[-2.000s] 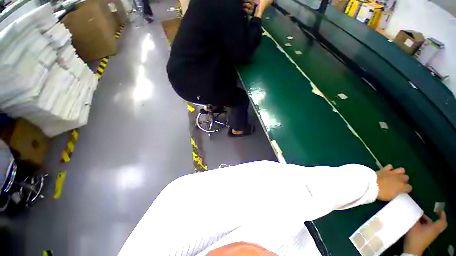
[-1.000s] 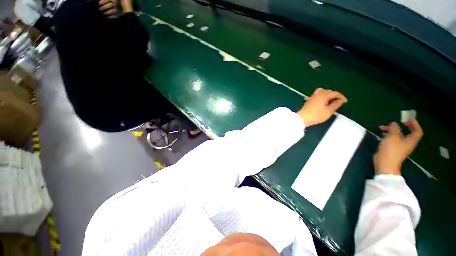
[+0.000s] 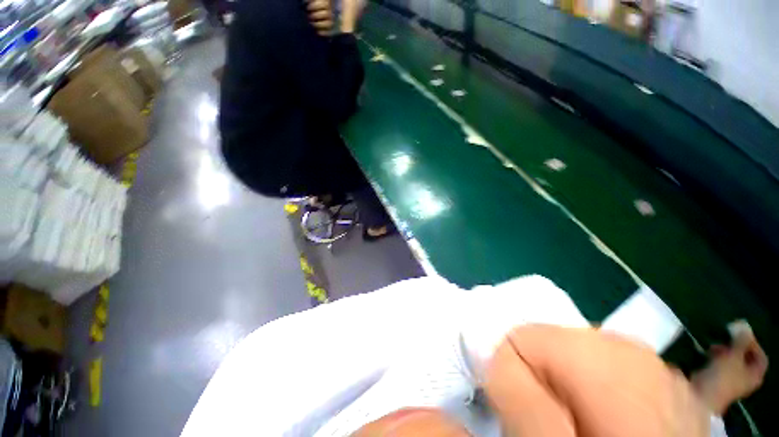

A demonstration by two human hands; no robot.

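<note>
My left hand (image 3: 589,384) is large, close to the camera and blurred at the bottom right. Its fingertips and anything in them cannot be made out. My right hand (image 3: 735,371) is beyond it near the right edge, partly covered by it, and pinches a small pale square (image 3: 739,329). The white backing strip (image 3: 641,317) lies on the green bench, its lower part hidden behind my left hand. Small pale squares (image 3: 555,164) are spaced along the darker green belt (image 3: 598,189).
A ragged cream line (image 3: 547,196) runs along the green bench (image 3: 453,192). A person in black (image 3: 286,102) sits at its left side on a ring-footed stool (image 3: 329,224). Stacked white sheets (image 3: 64,205) and brown boxes (image 3: 98,102) stand on the left of the grey floor.
The view has swung. My left hand has come up from the top of the strip to close before the camera. My right hand still holds a small square.
</note>
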